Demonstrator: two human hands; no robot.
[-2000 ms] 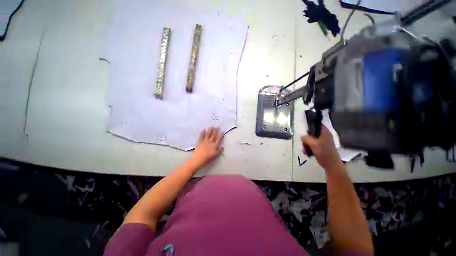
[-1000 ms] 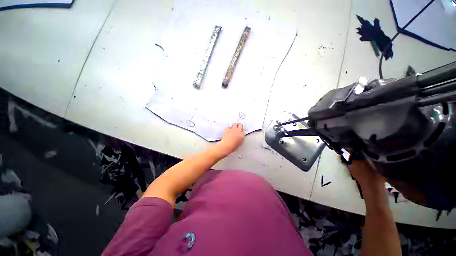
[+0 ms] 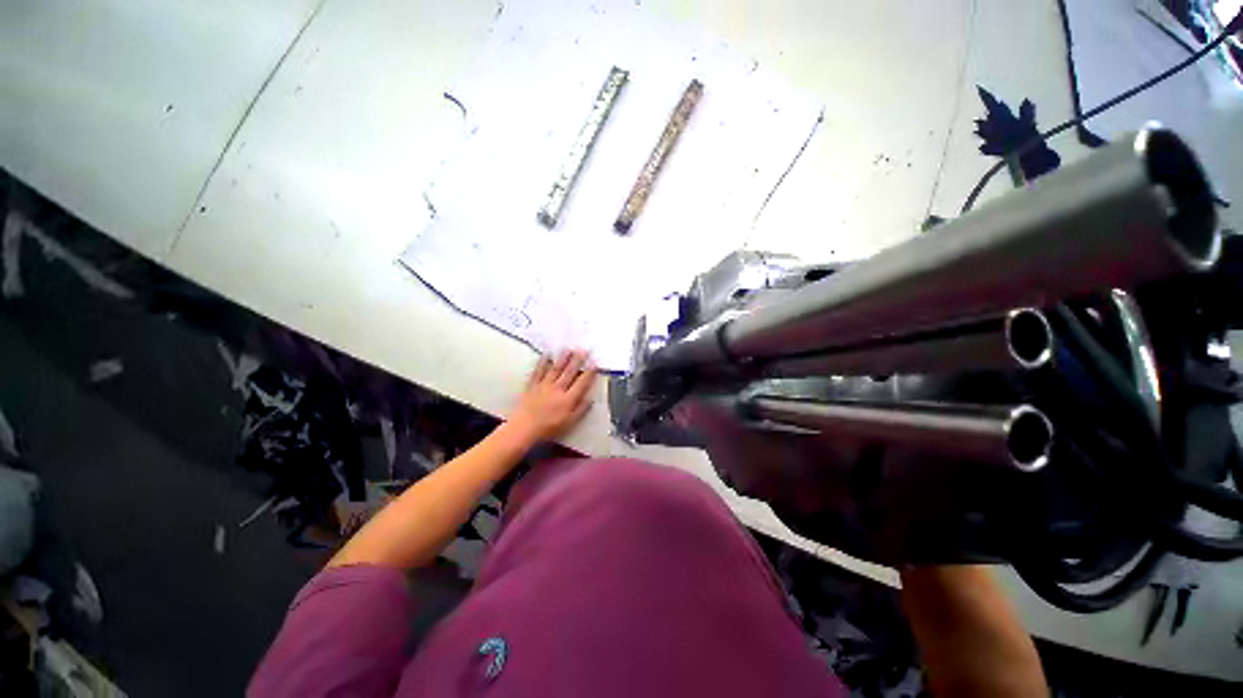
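Note:
The cutting machine stands large at the right, with three silver support rods pointing toward me. It hides its base plate and blade. Its front end is at the lower right edge of the paper-topped fabric piece, which shows a thin dark edge. Two narrow metal bars lie on the paper, one speckled silver-green and one rusty brown. My left hand lies flat with fingers spread on the piece's near edge, left of the machine. My right hand is hidden behind the machine; only the forearm shows.
A dark star-shaped cloth bundle lies on the far right of the table. A black cable runs past it. Black cable loops hang at the machine's right. The table's near edge curves below the left arm, above a scrap-littered floor.
The machine has moved left to the piece's near edge and turned, its rods now toward me. My left hand has shifted left along the edge. My right hand has gone out of sight behind the machine.

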